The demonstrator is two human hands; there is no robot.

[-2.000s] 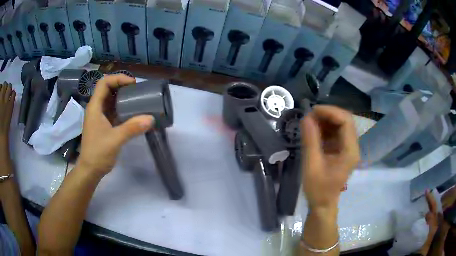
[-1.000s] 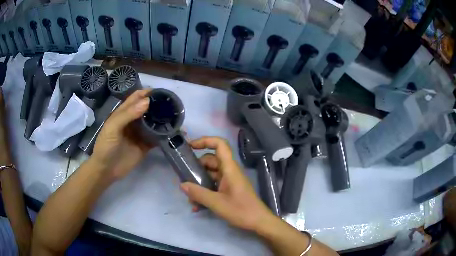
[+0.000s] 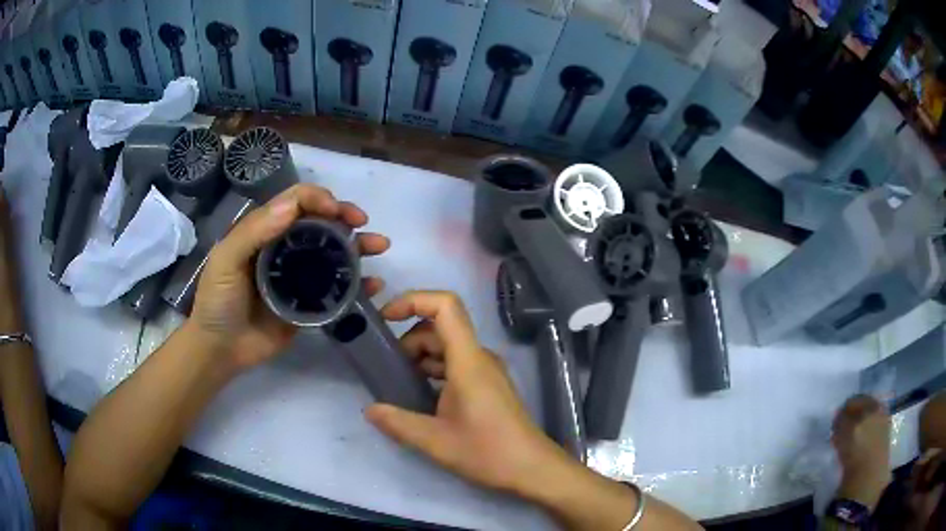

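A glossy dark grey handheld fan (image 3: 309,275) is held over the table in front of me, its round open outlet turned up towards the camera. Its handle slants down to the right, with a small dark oval near the head. My left hand (image 3: 272,259) is wrapped around the fan head from the left and behind; some fingertips show past its right side. My right hand (image 3: 441,389) grips the lower handle, thumb underneath and fingers on the right side. The handle's end is partly hidden by this hand.
Grey fans (image 3: 625,342) and a white spoked part (image 3: 587,198) lie at right. More fans (image 3: 259,156) and white wrapping sheets (image 3: 130,249) lie at left. Retail boxes (image 3: 430,67) stand along the back. Another person's arm (image 3: 21,384) is at left, a hand (image 3: 863,436) at lower right.
My right hand has come from above the right-hand fans to the held fan's handle. The fan has turned from side-on to outlet up, then shifted slightly left and down. Another person's hand appears at lower right.
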